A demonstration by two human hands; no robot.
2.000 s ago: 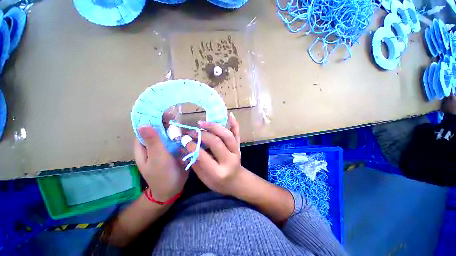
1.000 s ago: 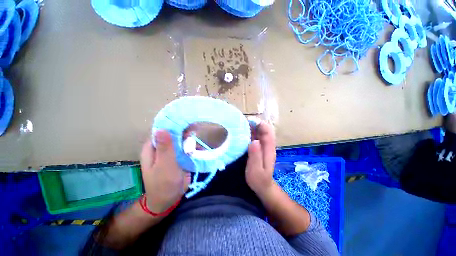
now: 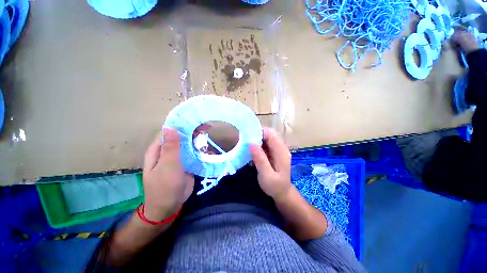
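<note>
A pale blue wrapped ring (image 3: 213,109) is held level in front of me, over the table's near edge. My left hand (image 3: 170,173) grips its left side, with the thumb on top. A white fingertip piece (image 3: 201,142) shows through the ring's hole. My right hand (image 3: 275,165) grips the ring's right side, with the thumb on the rim. A light cord (image 3: 216,146) crosses the hole, and its loose ends (image 3: 209,184) hang at the ring's near edge. The fingers under the ring are mostly hidden.
A cardboard pad (image 3: 224,85) with dark spots and a white dot lies beyond the ring. A cord pile (image 3: 363,24) and set-down rings (image 3: 418,56) are at the far right. A blue crate (image 3: 359,208) and a green crate (image 3: 50,205) stand below. Another person's arm (image 3: 472,69) reaches in.
My right hand has left the cord by the hole and now holds the ring's right side. The cord ends have moved to the ring's near edge. The other person's arm has reached towards the rings.
</note>
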